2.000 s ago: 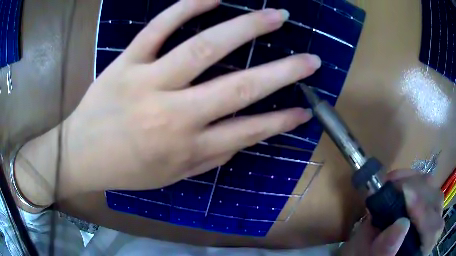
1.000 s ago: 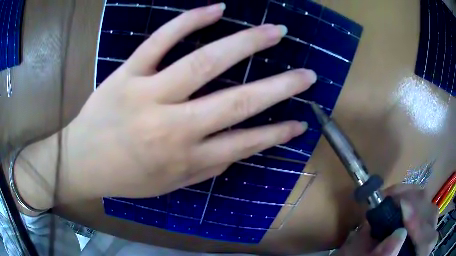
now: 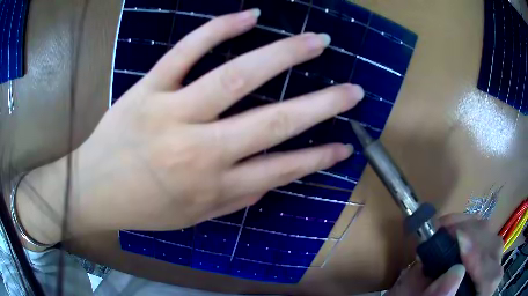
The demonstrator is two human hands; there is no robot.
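A dark blue solar cell (image 3: 382, 58) with thin silver lines lies on the brown tabletop. A brighter blue cell strip (image 3: 278, 237) lies along its near edge. A silver bus wire (image 3: 341, 236) projects past the right edge. My left hand (image 3: 197, 133) lies flat on the cell, fingers spread, holding nothing. My right hand (image 3: 463, 254), partly cut off by the bottom edge, grips a soldering iron (image 3: 393, 176) by its black handle. The iron's tip is at a silver line between my left ring and little fingertips; contact cannot be told.
Other blue cells lie at the left edge (image 3: 11, 40) and top right (image 3: 505, 58). Ribbon offcuts (image 3: 485, 202) lie at the right, near red and yellow handles (image 3: 514, 224). A dark cable (image 3: 70, 115) crosses the view at left.
The cell and my left hand appear lower in the view than two seconds ago. The iron's tip has moved slightly down, then left over the last second. My grip on the iron is unchanged.
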